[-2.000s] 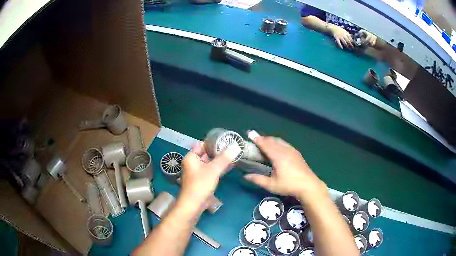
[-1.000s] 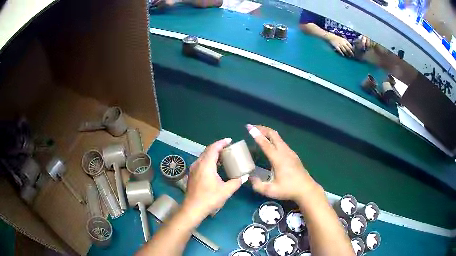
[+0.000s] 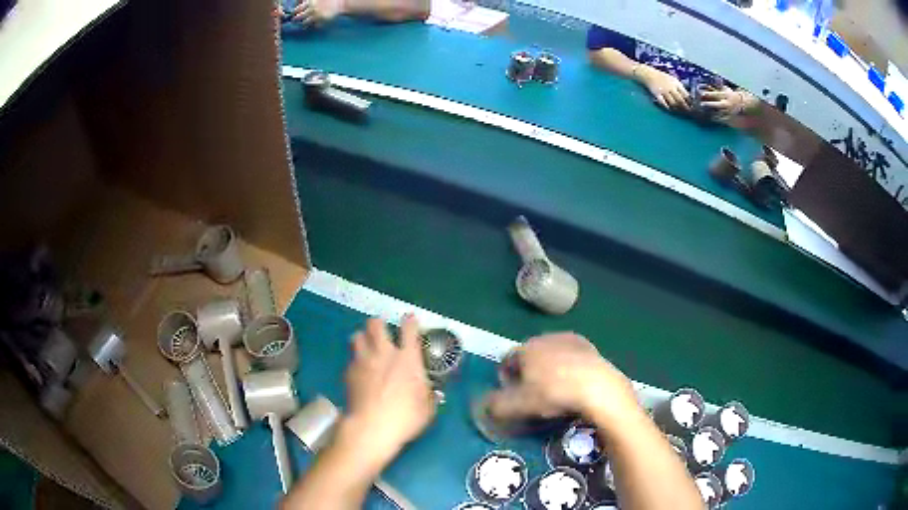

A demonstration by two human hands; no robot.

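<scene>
My left hand (image 3: pixel 388 383) is at the worktop's back edge with its fingers against a handled housing (image 3: pixel 443 353), whose spoked grille faces up. The palm hides most of its handle. My right hand (image 3: pixel 563 379), blurred, is just to the right, closed on a short grey cup (image 3: pixel 491 414); the cup's inside cannot be made out. Another handled housing (image 3: pixel 550 287) lies on the dark green belt beyond my hands, its handle pointing away. Grey cups with white centres (image 3: pixel 499 477) stand in a cluster below and right of my right hand.
An open cardboard carton (image 3: pixel 214 129) at the left holds loose housings (image 3: pixel 220 324). More housings (image 3: pixel 269 394) lie between the carton and my left forearm. A part (image 3: pixel 337 98) lies on the belt's far side. Across the belt are two cups (image 3: pixel 533 67) and people's hands (image 3: pixel 687 95).
The housing that was between my hands now lies on the belt. The grille-topped housing has moved right with my left hand. My right hand has taken a cup from the cluster. The far part moved left.
</scene>
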